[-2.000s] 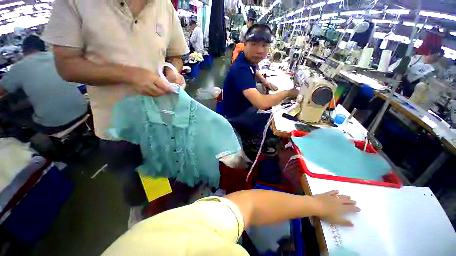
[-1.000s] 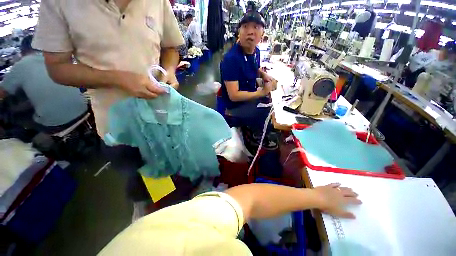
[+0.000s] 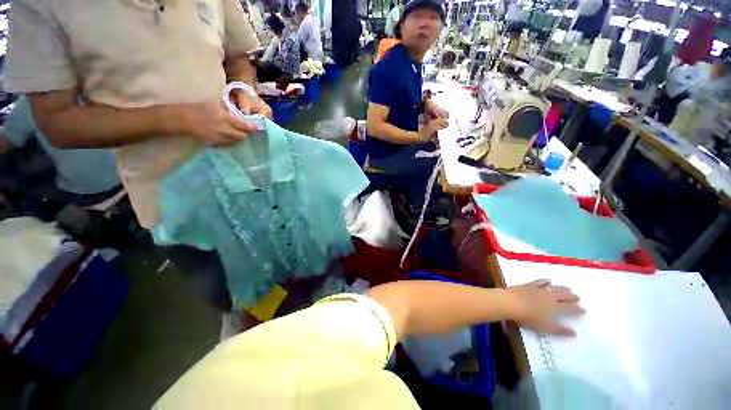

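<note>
My left hand (image 3: 548, 307) rests palm down on the white machine table (image 3: 641, 336), fingers apart, holding nothing. An aqua cut piece (image 3: 573, 392) lies on the table at the bottom edge, partly cut off. A red tray (image 3: 577, 261) beyond my hand holds stacked aqua pieces (image 3: 557, 220). A standing person holds an aqua sample blouse (image 3: 268, 204) by a white hanger (image 3: 234, 98) at its neck; it has a collar, buttons and ruffles. My right hand is out of the picture.
A blue bin (image 3: 481, 364) with pale pieces stands below my forearm. A seated person in dark blue is beside an off-white sewing machine (image 3: 513, 128). A yellow paper (image 3: 267, 304) shows under the blouse. Another blue bin (image 3: 76, 320) stands on the floor at left.
The view has shifted, so the standing person and blouse appear further left. The yellow paper is now more covered by the blouse. The seated person's hands have drawn back from the machine. My left hand stays on the table.
</note>
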